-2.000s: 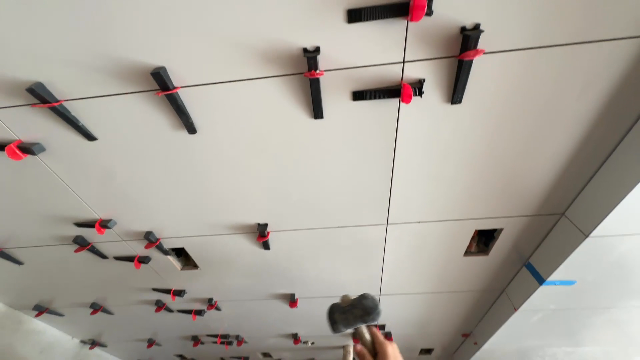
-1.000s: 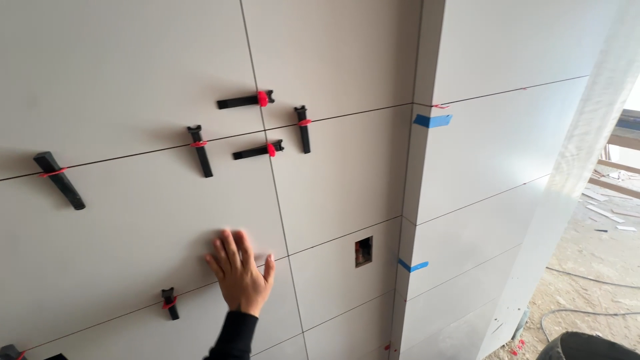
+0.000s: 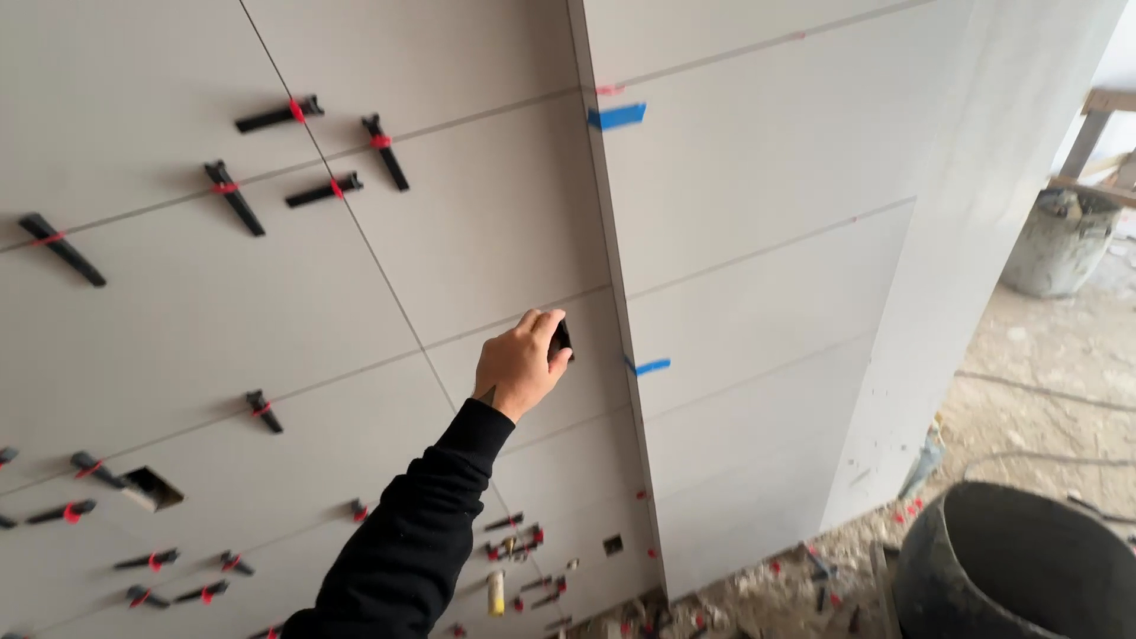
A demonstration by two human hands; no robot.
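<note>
One hand, which looks like my left hand (image 3: pixel 524 362), reaches up in a black sleeve to a rectangular cutout (image 3: pixel 561 341) in the tiled wall. Its thumb and fingers are at the opening's edges; whether anything is between them is hidden. Large pale wall tiles (image 3: pixel 497 222) surround it. Up and to the left, black leveling wedges (image 3: pixel 386 153) sit in red clips across the joints. Blue tape (image 3: pixel 652 366) is stuck at the wall corner to the right of the hand. My right hand is not in view.
The wall's outer corner (image 3: pixel 612 266) runs down the middle. A dark bucket (image 3: pixel 1021 568) stands at bottom right, a dirty bucket (image 3: pixel 1061 240) farther back. Debris and cables (image 3: pixel 1047 390) lie on the floor. Another cutout (image 3: pixel 153 488) is at lower left.
The hand was spread flat near the wall tile and is now at the cutout, farther right. The rubber mallet held up two seconds ago is out of view. The view has swung toward the corner.
</note>
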